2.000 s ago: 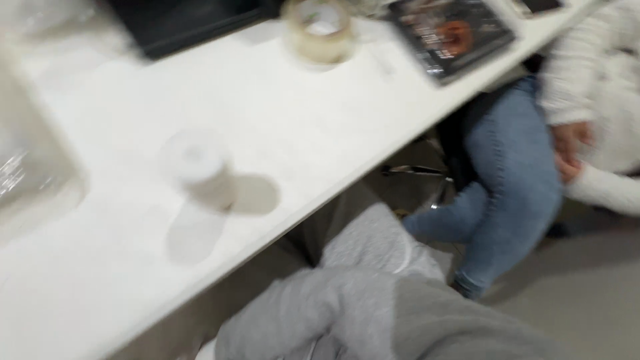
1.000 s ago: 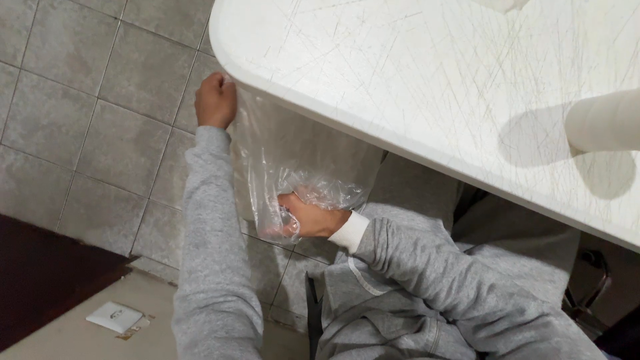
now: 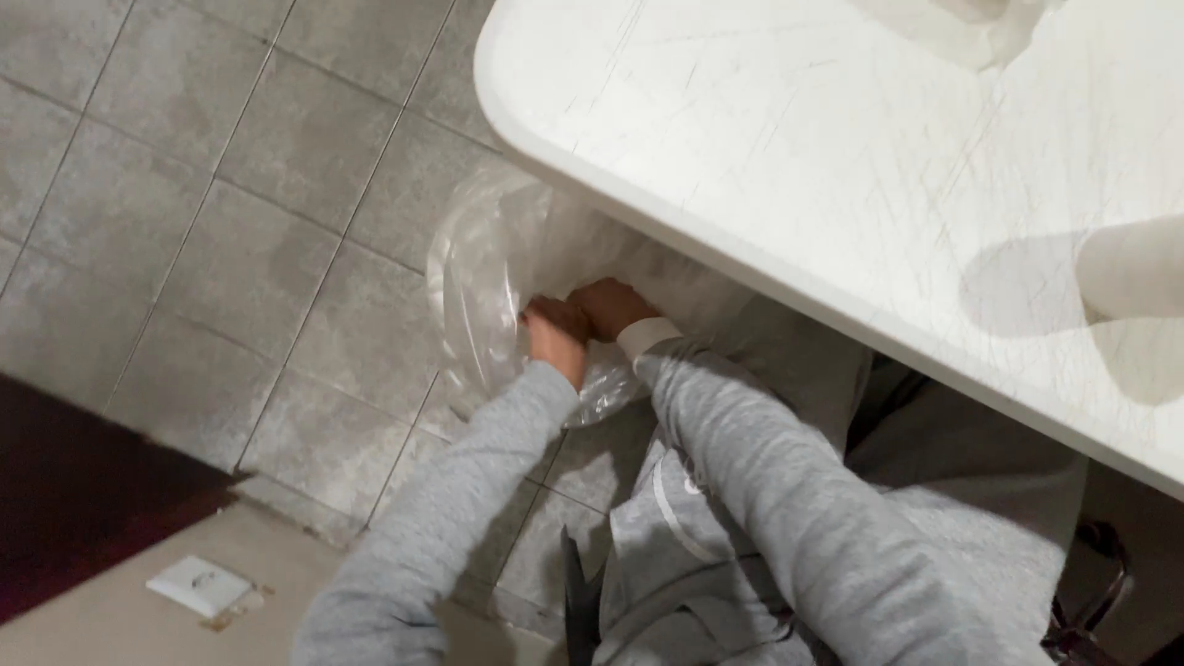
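Note:
A clear plastic bag hangs beside and below the table edge, spread wide around both hands. My left hand is closed on the gathered plastic, its fingertips partly hidden. Touching it, my right hand also grips the plastic, with a pale cuff at the wrist. Part of the bag lies under the tabletop's edge, out of sight.
The scratched white table fills the upper right, its rounded corner near the bag. A pale cylindrical thing stands on it at the right. Grey floor tiles lie left, a wall with a white socket plate lower left.
One second ago my left hand was up at the table corner, apart from the right; now it is down beside it. The bag has spread wider. The view has swung far from the earliest frame.

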